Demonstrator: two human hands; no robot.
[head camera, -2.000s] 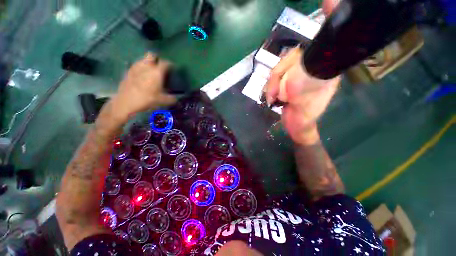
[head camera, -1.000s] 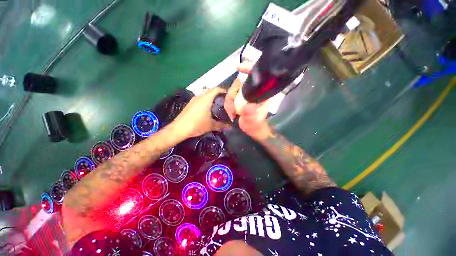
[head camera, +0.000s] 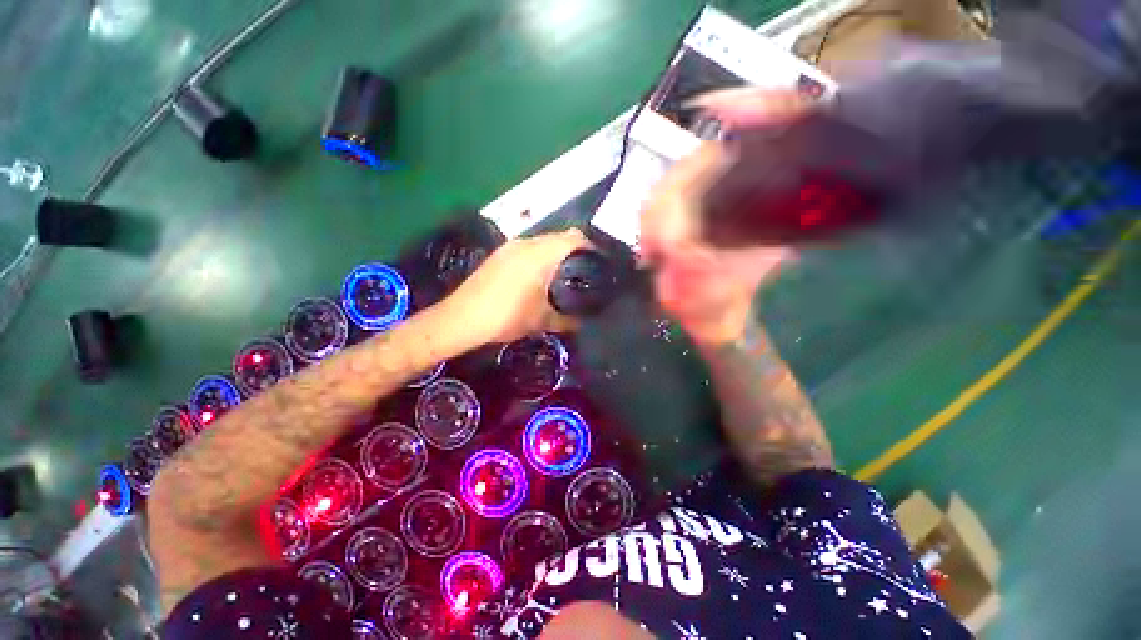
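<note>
My left hand (head camera: 532, 285) is closed around a black cylindrical unit (head camera: 583, 283), its round end facing up. My right hand (head camera: 701, 250) grips the electric screwdriver (head camera: 801, 181), whose thick black body is blurred and leans to the upper right. The driver's tip is hidden. My right hand is to the right of the unit, apart from it, beside the white and black screw feeder (head camera: 738, 75). No screw can be made out.
Rows of round-ended units (head camera: 432, 523), some glowing blue, purple or red, lie around and below my left forearm. Loose black cylinders (head camera: 360, 115) are on the green surface beyond the white rail (head camera: 557, 173). A small open carton (head camera: 957, 550) is at lower right.
A second ago my right hand and the driver were over the unit; now they have moved right, off it. Earlier my left hand was farther left. It now holds the unit near the feeder.
</note>
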